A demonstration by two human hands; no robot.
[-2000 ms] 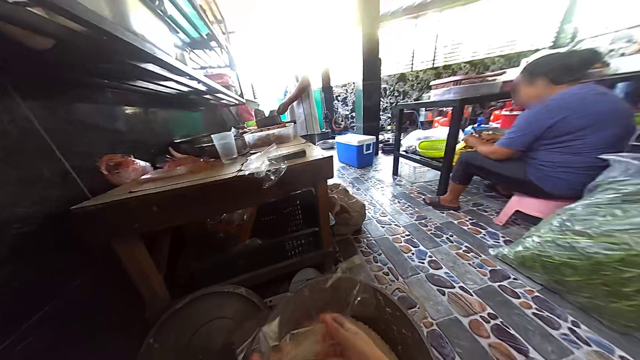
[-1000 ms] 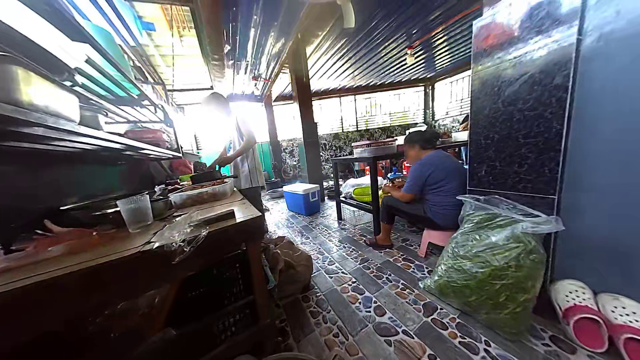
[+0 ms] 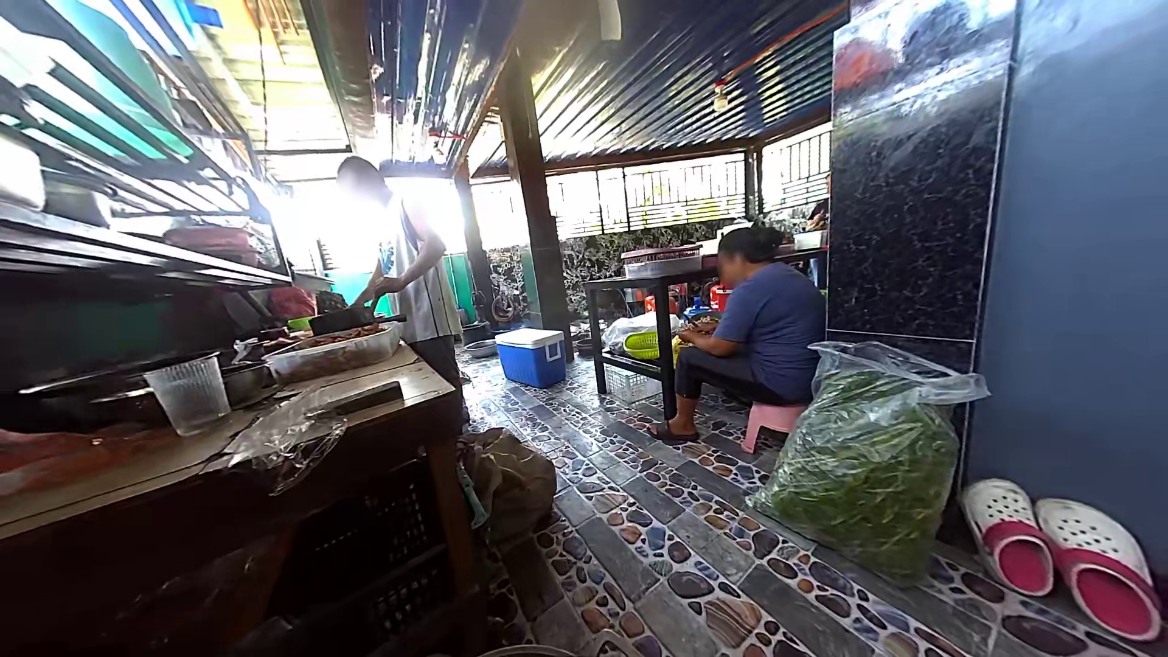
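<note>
Neither my left hand nor my right hand shows in the head view now. On the left is a wooden table [image 3: 411, 383] that bears a clear ribbed plastic cup [image 3: 189, 394], a crumpled clear plastic bag [image 3: 290, 433] at its edge and a clear plastic container [image 3: 339, 354] filled with reddish-brown food. Reddish material, too blurred to name, lies at the table's left end. Only a thin curved rim [image 3: 527, 651] shows at the bottom edge.
A person [image 3: 415, 265] stands beyond the table; another [image 3: 771, 324] sits on a pink stool [image 3: 774, 418]. A blue cooler [image 3: 532, 360], a brown sack [image 3: 511, 479], a bag of green leaves [image 3: 867, 465] and white-pink clogs [image 3: 1095, 561] are on the floor. A metal rack [image 3: 137, 242] overhangs the left.
The view has swung up and to the right. A hand over a plastic-lined round container showed at the bottom two seconds ago and is out of view now.
</note>
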